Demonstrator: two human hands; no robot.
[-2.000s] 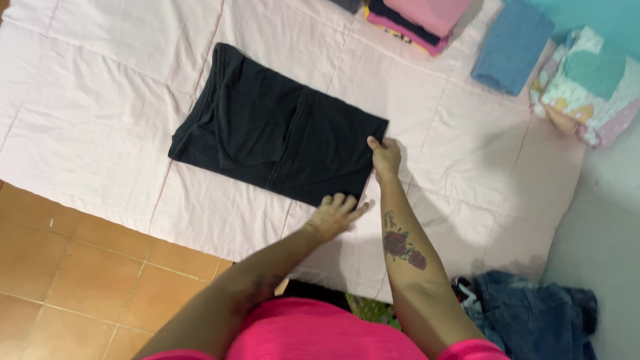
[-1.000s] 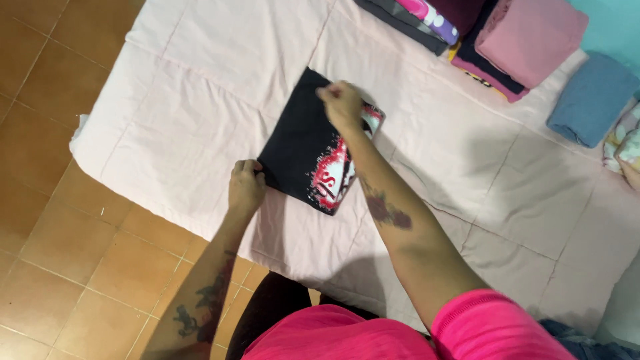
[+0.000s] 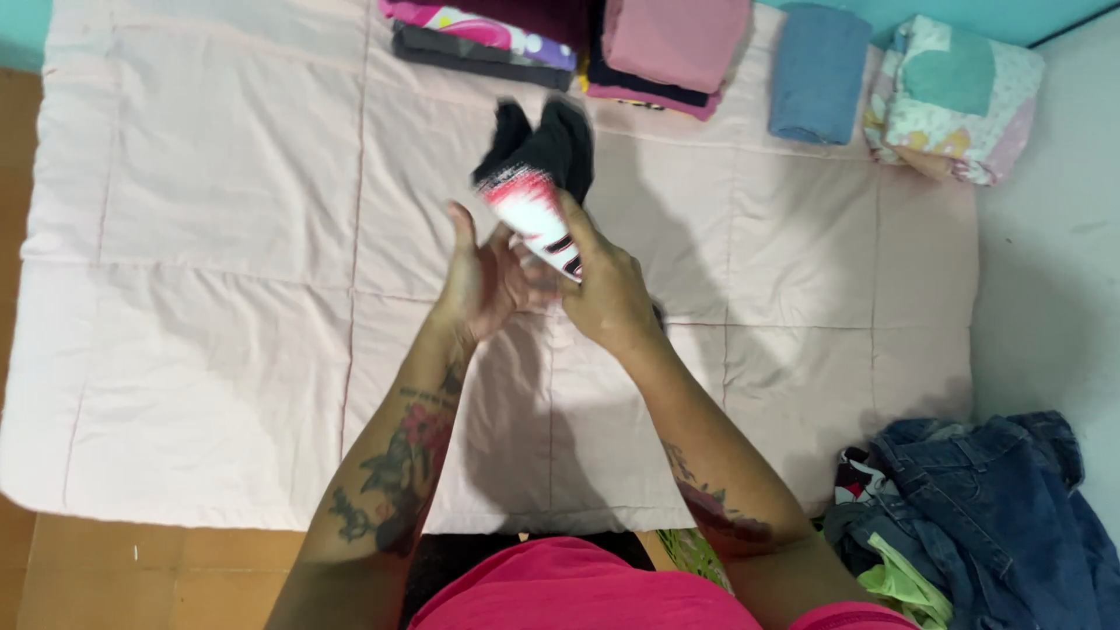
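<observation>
A black garment with a red and white print [image 3: 535,203], folded into a compact bundle, is held above the middle of the pink quilted bedspread [image 3: 219,376]. My right hand [image 3: 608,284] grips its near right side, thumb along the print. Just left of the bundle, my left hand [image 3: 499,276] has its thumb apart and its palm turned toward the cloth; its fingers are blurred and partly behind the garment, so contact is unclear.
Along the far side lie a stack of dark and patterned clothes [image 3: 486,44], a stack topped by pink cloth [image 3: 674,44], a folded blue cloth [image 3: 820,74] and a patterned bundle [image 3: 954,101]. Jeans [image 3: 980,507] are heaped near right, beside the wall [image 3: 1050,289].
The black garment lay flat on the bed, then folded smaller with its print showing; now it is lifted off in a compact bundle. My left hand has left its edge and opened beside it.
</observation>
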